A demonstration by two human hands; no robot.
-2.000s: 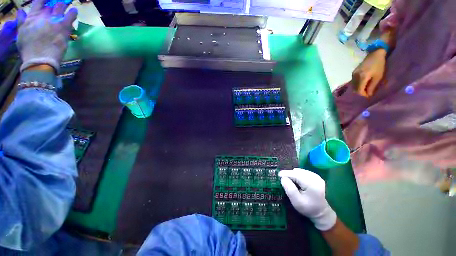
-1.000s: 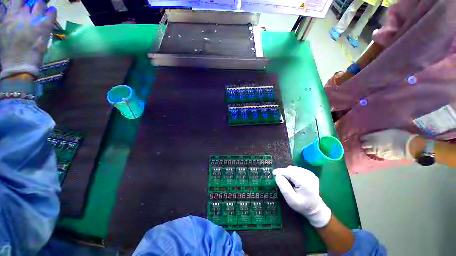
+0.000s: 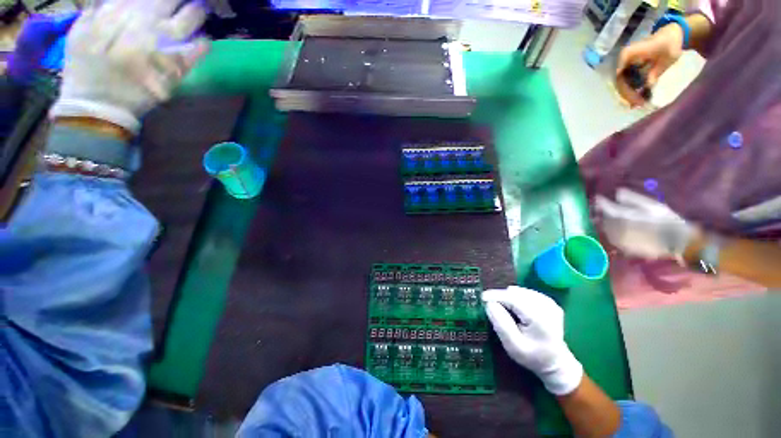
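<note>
A green PCB panel [image 3: 431, 328] with rows of small repeated boards lies flat on the black mat [image 3: 295, 248]. My right hand [image 3: 529, 334], in a white glove, rests at its right edge. The fingers are curled together, with fingertips at the panel's upper right side and no tool visible in them. My left hand is not visible; only a blue sleeve [image 3: 334, 402] shows at the bottom centre. A second panel [image 3: 449, 180], with a blue glow, lies farther back. A cyan-green cup [image 3: 572, 262] stands to the right, with a thin stick at its rim.
A second cup [image 3: 235, 171] stands on the green strip left of the mat. A metal-edged tray [image 3: 372, 104] is at the back. At left, a neighbour's blue-sleeved arm and gloved hand [image 3: 128, 60] reach over another mat. A person in a pink smock [image 3: 685, 128] is at the right.
The neighbour's gloved hand at left has shifted right and blurred. The pink-smocked person's hands have moved, and one bare hand now holds something dark. My right hand and the panel have stayed together.
</note>
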